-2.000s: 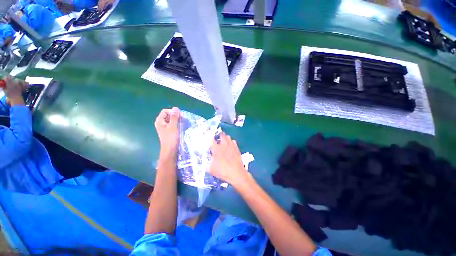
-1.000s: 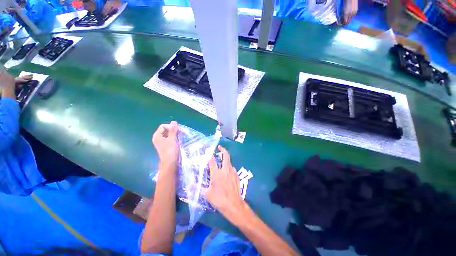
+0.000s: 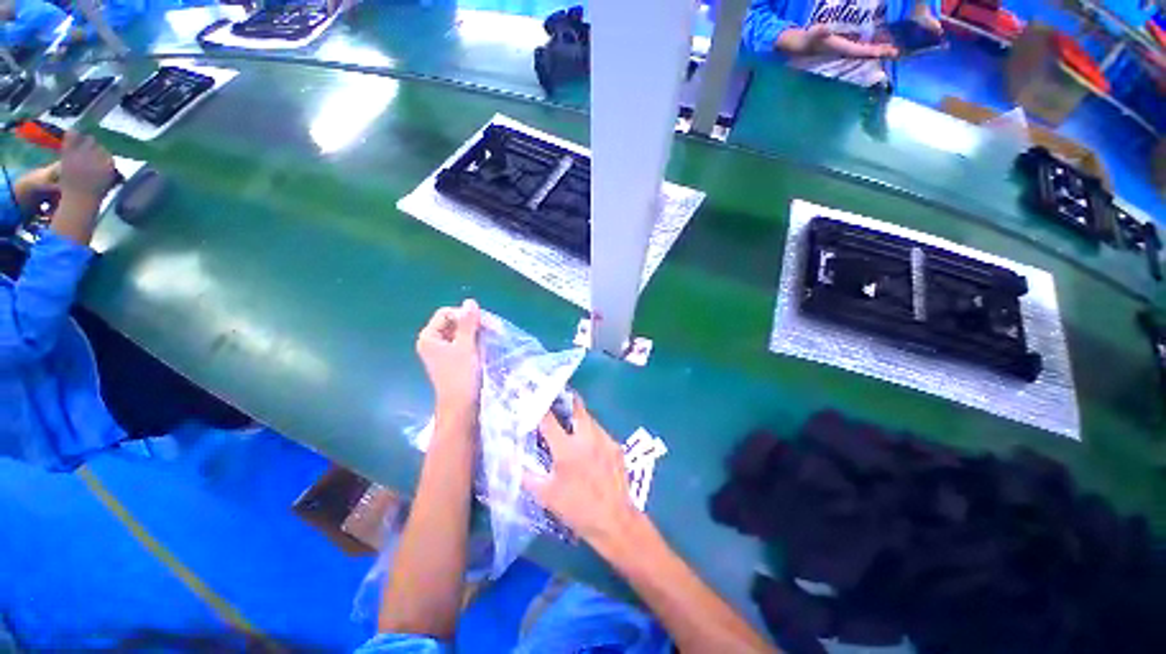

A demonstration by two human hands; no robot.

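Observation:
A crinkled clear plastic bag (image 3: 509, 390) lies between my hands on the green table (image 3: 294, 319). My left hand (image 3: 450, 355) pinches the bag's upper left corner between its fingertips. My right hand (image 3: 586, 475) is at the bag's right side, its fingers partly inside or behind the plastic, with something small and dark at the fingertips that I cannot make out. White tags (image 3: 642, 463) lie loose just right of my right hand. The bag's contents are blurred by glare.
A heap of black strap pieces (image 3: 946, 537) lies at the right. Black frame assemblies (image 3: 914, 291) sit on white foam sheets beyond. A pale post (image 3: 627, 166) stands in front of me. An open carton (image 3: 348, 509) is below the table edge. Workers are at left and across.
The view has shifted, with the post now farther right. My hands keep their hold at the bag. The worker at left has moved a hand, and a person across the table has come into view.

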